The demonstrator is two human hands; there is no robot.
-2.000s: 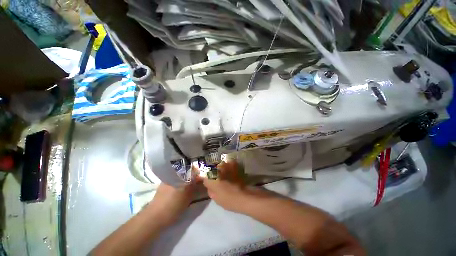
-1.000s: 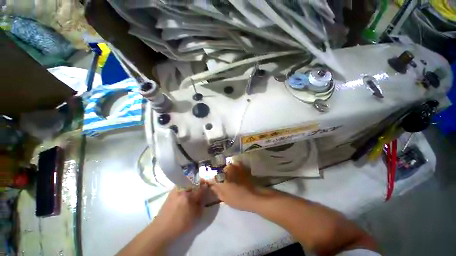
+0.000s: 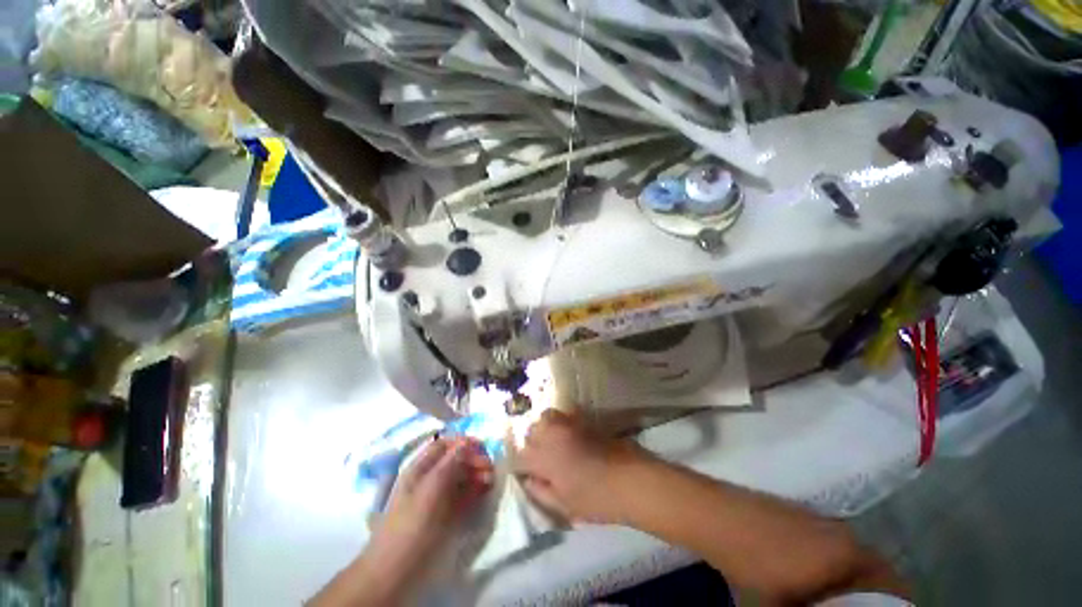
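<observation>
My left hand (image 3: 441, 484) is at the front left of the needle area, its fingers closed on the edge of a blue-and-white striped piece (image 3: 398, 448). My right hand (image 3: 567, 465) is just right of it, its fingertips by the presser foot (image 3: 519, 401), on a white piece (image 3: 504, 528) that hangs toward me between the hands. The white sewing machine (image 3: 783, 225) stands over the work. The fingertips are blurred, and the cloth under them is partly hidden.
Another striped piece (image 3: 297, 275) lies left behind the machine head. A white cut piece (image 3: 712, 370) lies under the arm. A dark phone (image 3: 153, 433) is at the left. A red strap (image 3: 925, 391) hangs at the right. Grey-white pieces (image 3: 475, 71) are heaped behind.
My left hand has moved slightly away from the needle. More striped cloth shows left of the needle, and the white piece now shows between my hands. The camera view has shifted a little.
</observation>
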